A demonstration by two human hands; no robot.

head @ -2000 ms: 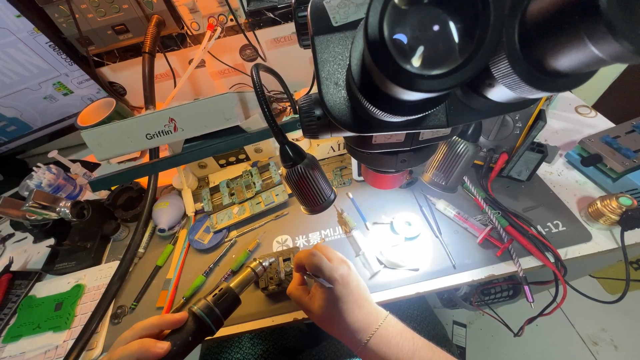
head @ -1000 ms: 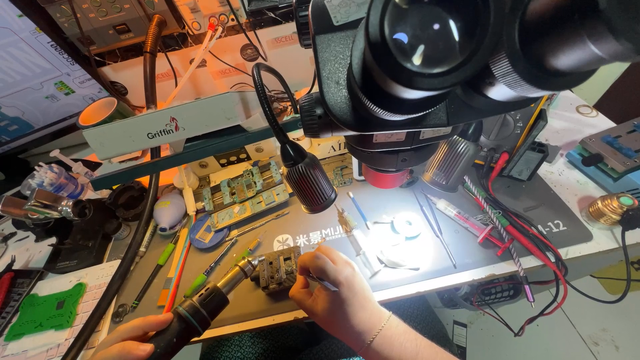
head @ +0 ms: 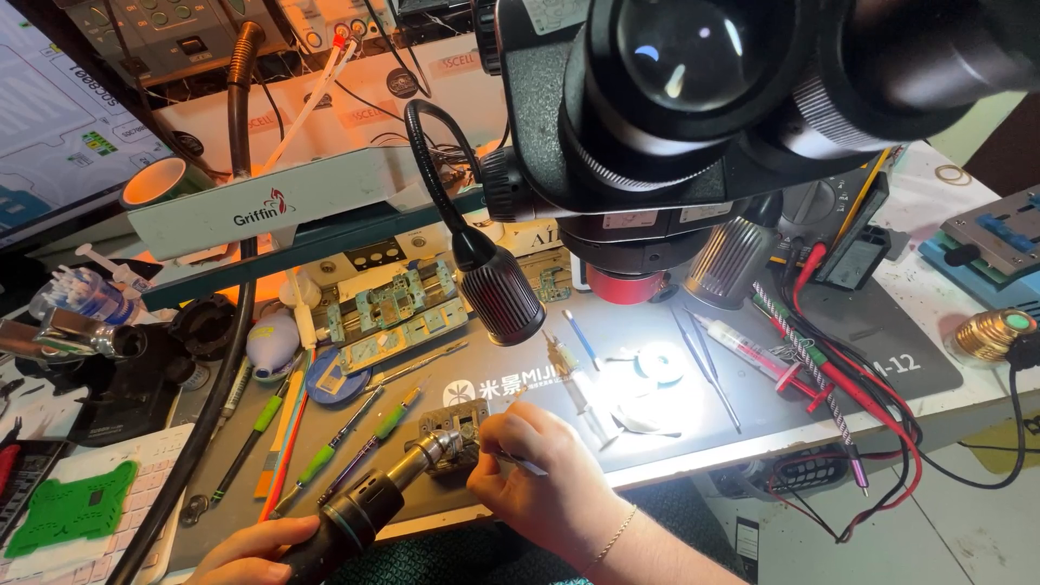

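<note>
My left hand (head: 256, 552) is wrapped around the black handle of a hot-air rework gun (head: 361, 508), low at the left. The gun's bent metal nozzle reaches a small metal board-holding fixture (head: 445, 422) near the front edge of the grey work mat. From the right, my right hand (head: 532, 479) pinches a slim metal tool (head: 528, 465), perhaps tweezers, at the fixture. Its fingers hide the tool's tip and part of the fixture, so any contact cannot be made out.
A stereo microscope (head: 650, 146) and a gooseneck lamp (head: 502, 296) overhang the mat. Green-handled tools (head: 325, 455) lie left of the fixture. Syringes, including a red-plunger one (head: 764, 357), tweezers (head: 707, 357) and multimeter leads (head: 869, 390) lie right. Behind stands another board holder (head: 398, 313).
The hot-air gun shifted down and left, then back up and right, with its nozzle now over the fixture. My right hand has stayed beside the fixture.
</note>
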